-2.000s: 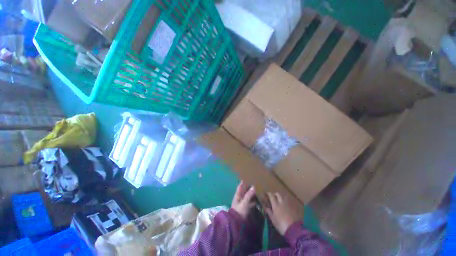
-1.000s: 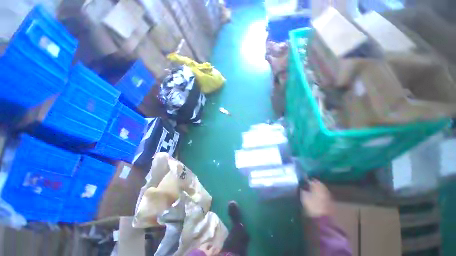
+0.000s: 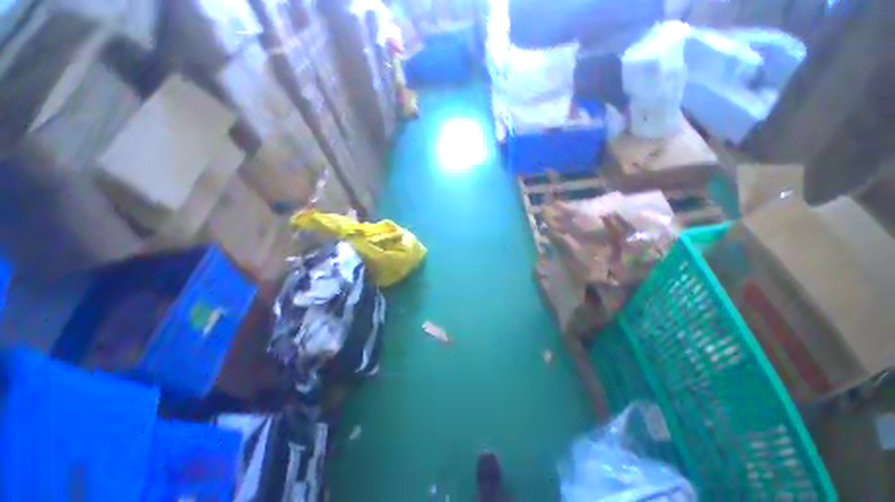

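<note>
Neither of my hands is in the picture. Nearest in front of me, a clear plastic bag (image 3: 623,471) shows at the bottom edge, blurred; its contents cannot be told. It is beside a green lattice crate (image 3: 731,377) that holds a brown carton (image 3: 819,279). The tip of a dark shoe (image 3: 489,473) shows on the green floor at the bottom.
Left of the aisle are blue crates (image 3: 78,426), a black-and-white bag (image 3: 319,304), a yellow bag (image 3: 388,250) and stacked cartons (image 3: 167,142). Right are crumpled brown paper (image 3: 613,240) on a pallet, a blue crate (image 3: 557,147) and white bundles (image 3: 655,78). Small scraps lie on the floor.
My view has moved forward along the aisle. Both hands, in view before, are out of the picture. The beige sack at bottom left is out of view, and the green crate now shows lower right.
</note>
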